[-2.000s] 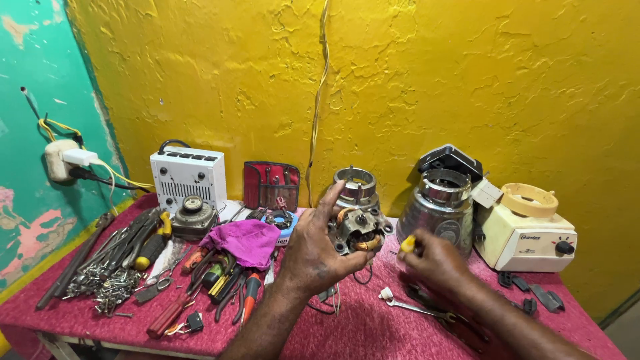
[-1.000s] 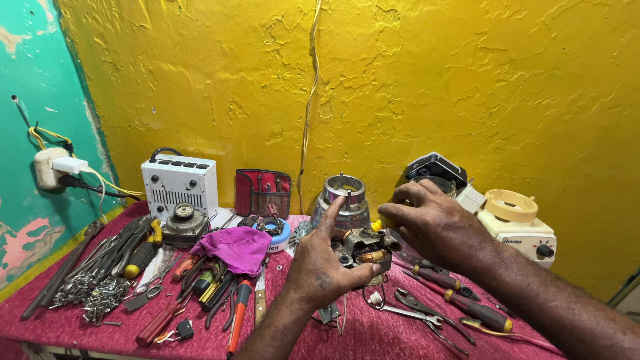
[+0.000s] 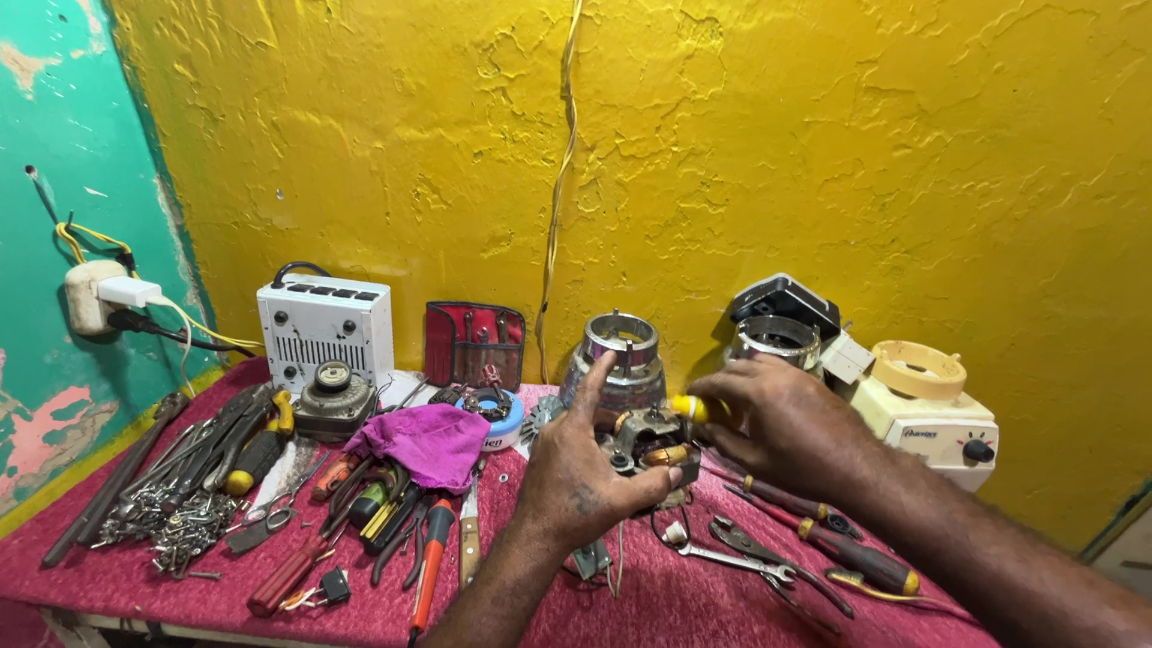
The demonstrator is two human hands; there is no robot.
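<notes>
My left hand [image 3: 585, 472] grips a small electric motor [image 3: 655, 441] with copper windings and a metal bracket, its thumb along the lower edge and its index finger raised. Close to the motor's upper right side, my right hand [image 3: 765, 423] pinches a small yellow object [image 3: 691, 409], perhaps a tool's handle; the rest of it is hidden by fingers and motor. Behind the motor stands a chromed blender base [image 3: 621, 360]. A combination wrench [image 3: 738, 560] and slip-joint pliers [image 3: 774, 553] lie below my right hand, with a small white part at the wrench's end.
Screwdrivers [image 3: 855, 551] lie at the right, before a cream blender base [image 3: 940, 427]. Another chromed base [image 3: 778, 337] stands behind my right hand. At the left are a white electrical box [image 3: 326, 324], a purple cloth [image 3: 427, 441], loose screws [image 3: 193, 531], pliers and a red tool pouch [image 3: 475, 346].
My right hand has moved up and in beside the motor since the earliest frame, bringing the yellow object close to it. My left hand keeps hold of the motor.
</notes>
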